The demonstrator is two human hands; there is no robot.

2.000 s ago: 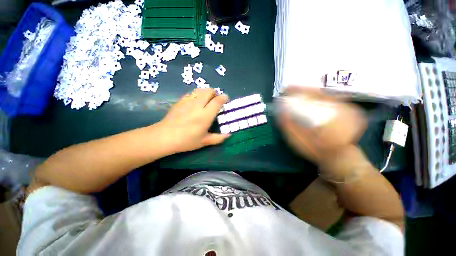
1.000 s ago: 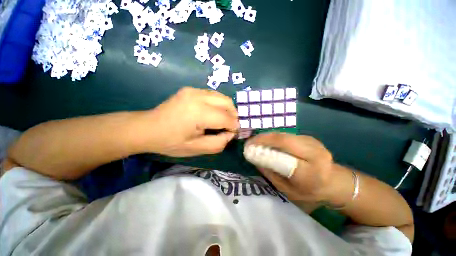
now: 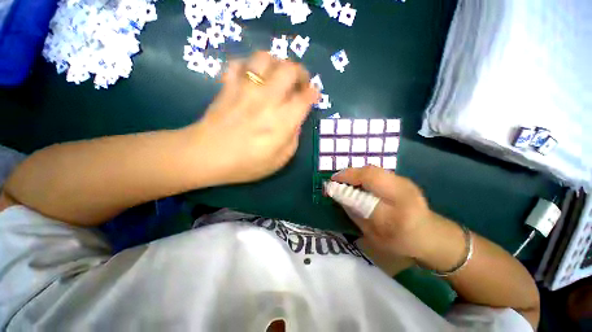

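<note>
The green panel lies on the dark green surface near my chest. Rows of whitish square components with dark purple edges cover its upper part. My right hand, with white ribbed tape on one finger, is at the panel's lower left, below the rows. Its fingertips are close together; whether a piece is between them is unclear. My left hand is blurred, above and left of the panel, with its fingers beside loose punched white pieces. I cannot tell whether it holds one.
A dense pile of punched pieces lies at the upper left, beside a blue bin. A thick white stack stands at the right, with several loose square components on it. A white charger plug and light trays are at the lower right.
My left hand has left the panel and moved up to the loose pieces. My right hand has stayed at the panel's lower part. The view has shifted slightly.
</note>
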